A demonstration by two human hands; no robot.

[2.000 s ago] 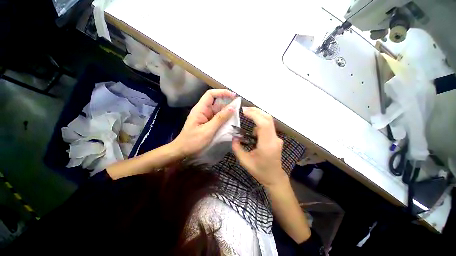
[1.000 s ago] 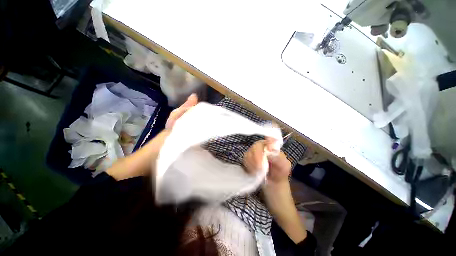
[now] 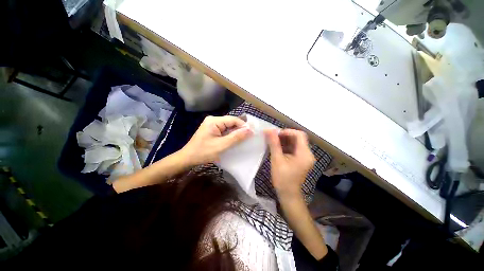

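A sheer white fabric piece (image 3: 243,161) hangs between my two hands, over the checked cloth on my lap and below the table's front edge. My left hand (image 3: 215,138) pinches its upper left part between thumb and fingers. My right hand (image 3: 289,159) pinches its upper right edge, with the other fingers curled. The lower end of the piece tapers and hangs down over the lap. Whether my right palm also holds a small tool cannot be seen.
The white table (image 3: 223,42) runs diagonally above my hands. The sewing machine's needle area (image 3: 362,44) is at upper right. White strips (image 3: 448,114) and black-handled shears (image 3: 437,173) lie at the right. A dark blue bin (image 3: 79,153) holds cut pieces at left; a translucent bag (image 3: 199,90) is beside it.
The fabric was swung wide open and blurred a second ago; now it hangs narrower and steadier between both hands. My left hand has come back from the left. The dark tool seen earlier at my right fingers no longer shows.
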